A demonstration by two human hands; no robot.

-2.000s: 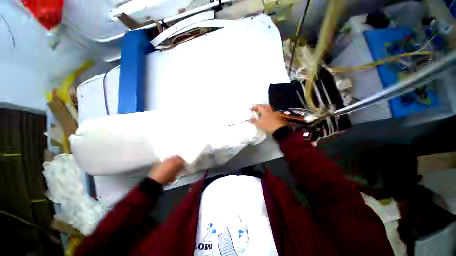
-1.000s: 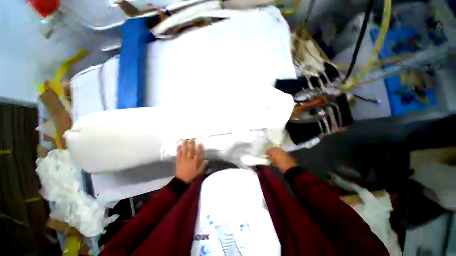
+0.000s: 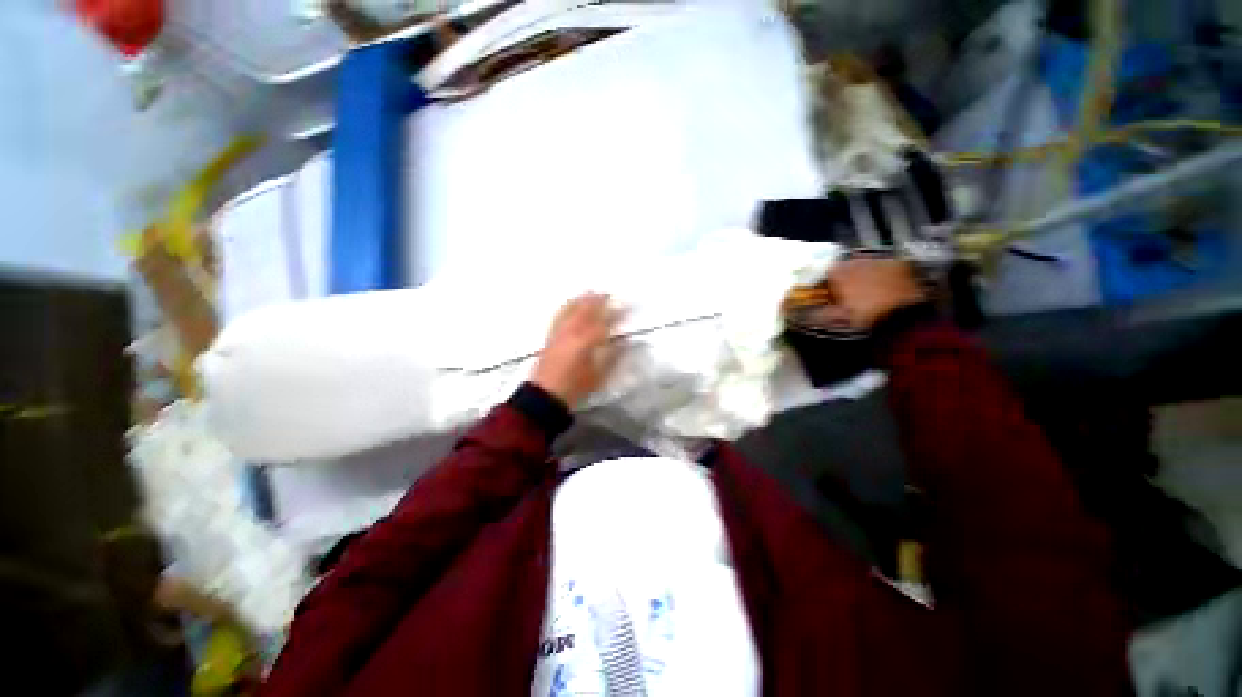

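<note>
A white garment piece lies over the right part of the padded sleeve board, its near edge wrinkled. A dark seam line runs across it. My left hand rests on the cloth near the seam, slightly blurred. My right hand is on the orange-brown handle of the steam iron, at the right end of the board. The iron's plate is mostly hidden by the hand and cloth.
The ironing table extends behind the sleeve board, with a blue support crossing it at left. A black striped iron rest, yellowish hose and blue tray are at right. White scraps lie at left.
My right hand has left the cloth's near edge and moved right and away from me onto the iron handle. My left hand has moved right and farther onto the cloth. The cloth's right part has shifted.
</note>
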